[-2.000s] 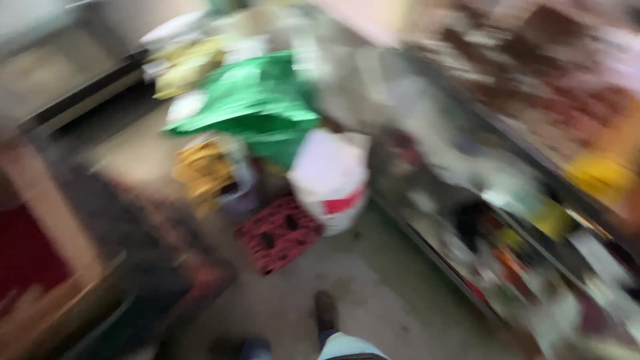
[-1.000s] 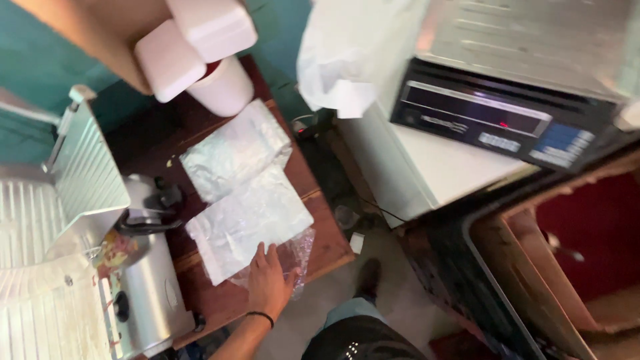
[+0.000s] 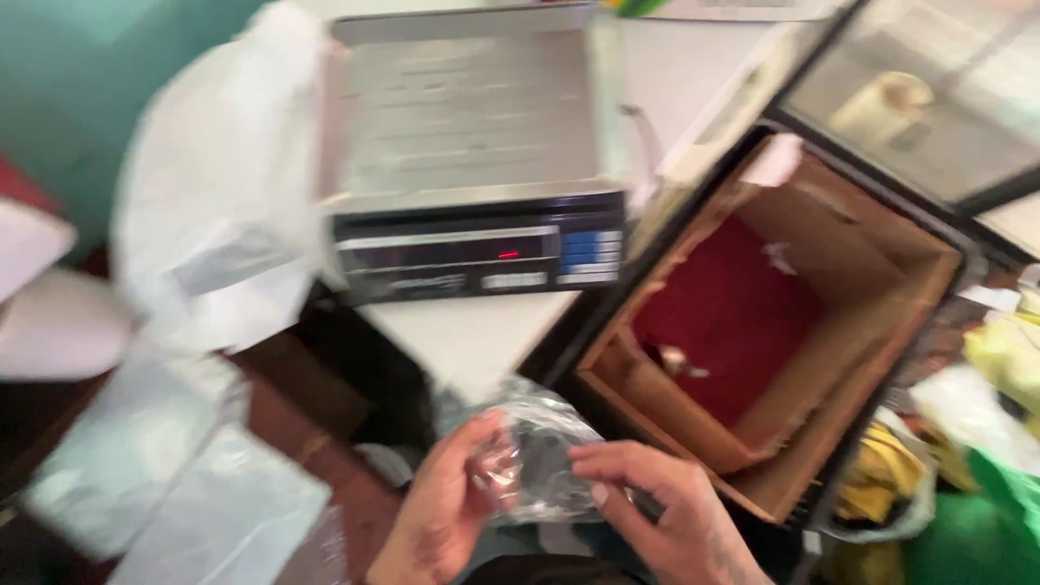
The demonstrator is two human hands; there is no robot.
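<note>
Both hands are at a clear plastic bag (image 3: 546, 459), low in the middle of the head view. My left hand (image 3: 455, 487) grips the bag's left side, with the film crumpled over its fingers. At the bag's right edge is my right hand (image 3: 658, 504), thumb and fingers bent around the film; whether they pinch it is blurred. Ahead stands a digital weighing scale (image 3: 471, 122) with a metal platform and a lit red mark on its display. Stacked flat plastic bags (image 3: 219, 512) lie on the brown wooden surface at the lower left.
A white plastic bag (image 3: 219, 179) hangs against the scale's left side. An open cardboard box (image 3: 861, 455) with a red bottom stands at the right. Beyond it are a yellow bundle (image 3: 881, 471) and a green plastic bag (image 3: 959, 528). White foam containers (image 3: 61, 317) sit at the far left.
The view has swung from the floor to the bag stacks, then right towards the scale. One hand lay on the stacked bags a second ago; now both hands are at a clear bag away from them.
</note>
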